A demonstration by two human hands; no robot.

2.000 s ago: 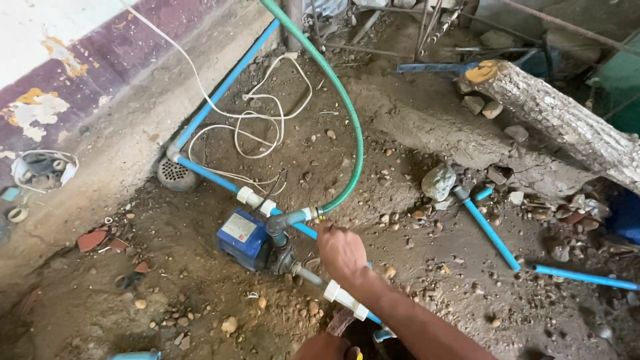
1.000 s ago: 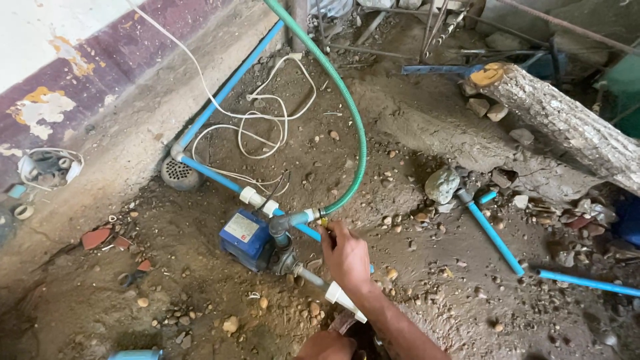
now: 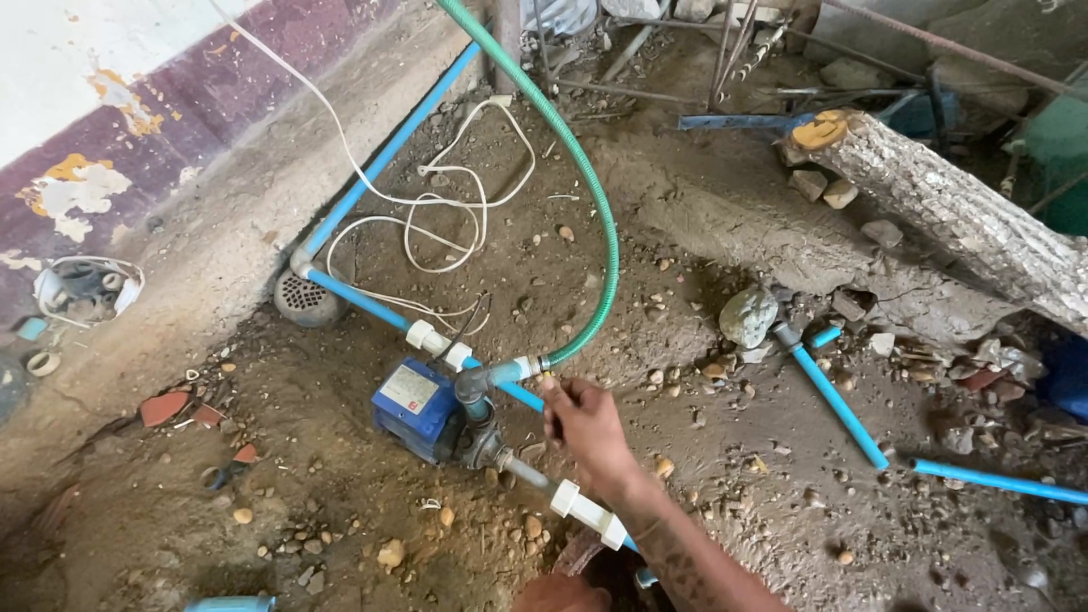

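A green ribbed hose (image 3: 610,255) curves down to a metal hose clamp (image 3: 545,364) on a blue-grey PVC outlet pipe (image 3: 506,374). My right hand (image 3: 586,425) is at this joint, its fingertips pinched at a small yellow piece (image 3: 546,375) just under the clamp; the fingers hide most of it. Left of the hand, the outlet joins a blue water pump (image 3: 416,399). A grey pipe leads from the pump to a white PVC union (image 3: 588,512) beside my right wrist. Skin shows at the bottom edge, perhaps part of my left hand; its fingers cannot be made out.
Blue pipe (image 3: 391,191) runs along the wall base, with a white union (image 3: 438,343) behind the pump. Loose white cable (image 3: 484,204) loops over the soil. A log (image 3: 952,195), a stone (image 3: 748,316) and cut blue pipes (image 3: 837,404) lie right. A round strainer (image 3: 308,297) sits by the wall.
My right hand stays at the hose joint, but its wrist and fingers have turned since the earlier frames. The pump and hose have not plainly moved.
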